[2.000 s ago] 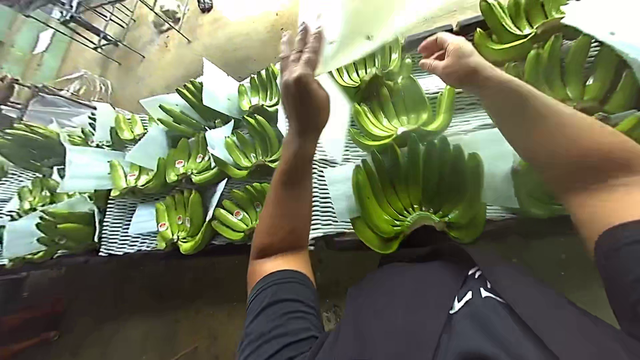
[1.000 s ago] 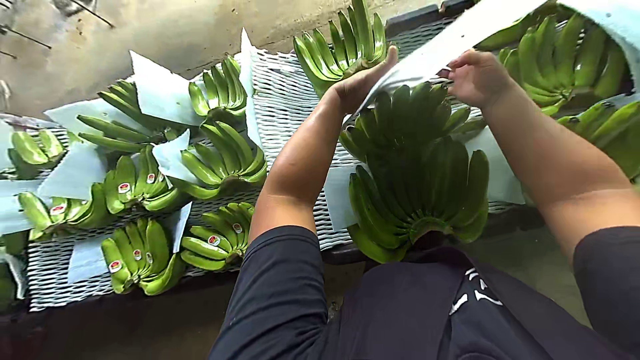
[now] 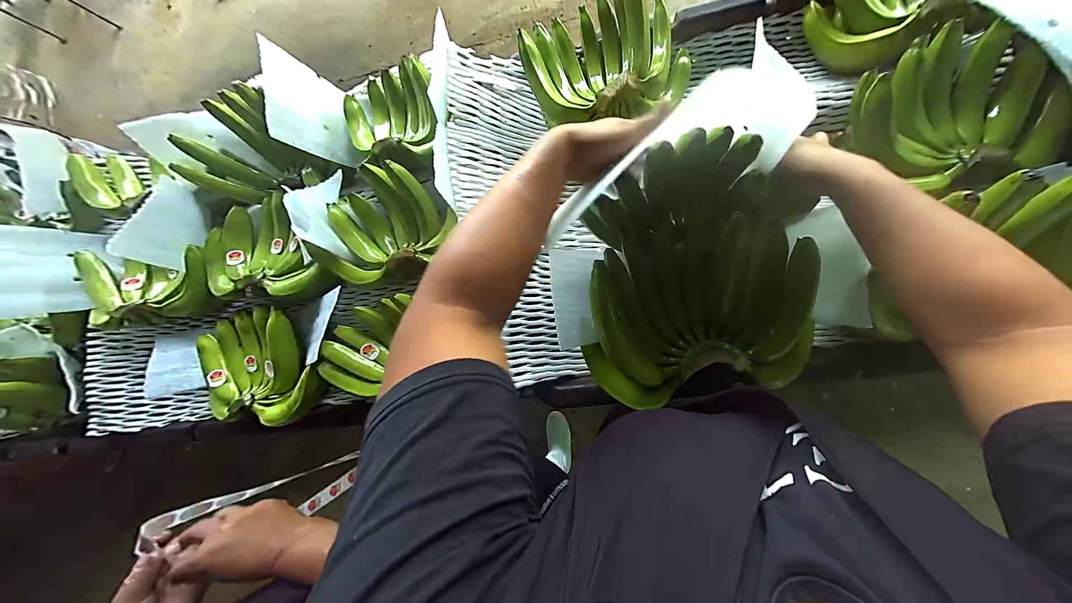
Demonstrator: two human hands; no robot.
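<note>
A white foam sheet (image 3: 729,96) spans between my two hands above a green banana hand (image 3: 699,176). My left hand (image 3: 615,142) is at the sheet's left side, its fingers mostly hidden by the sheet. At the sheet's right edge my right hand (image 3: 806,161) grips it, partly hidden too. Closest to my body lies a large banana hand (image 3: 703,310), its crown toward me, with pale sheet pieces on both sides. Another banana hand (image 3: 607,63) lies beyond my left hand.
The white woven conveyor belt (image 3: 536,335) carries several stickered banana clusters (image 3: 255,360) with sheets between them at left. More bananas (image 3: 963,109) lie at right. At lower left, a co-worker's hands (image 3: 243,540) hold a sticker strip (image 3: 331,494). A dark rail (image 3: 569,391) edges the belt.
The sheet has come down from the far side to over the bananas before me, both hands moving with it. A co-worker's hands with a sticker strip have come into view at lower left.
</note>
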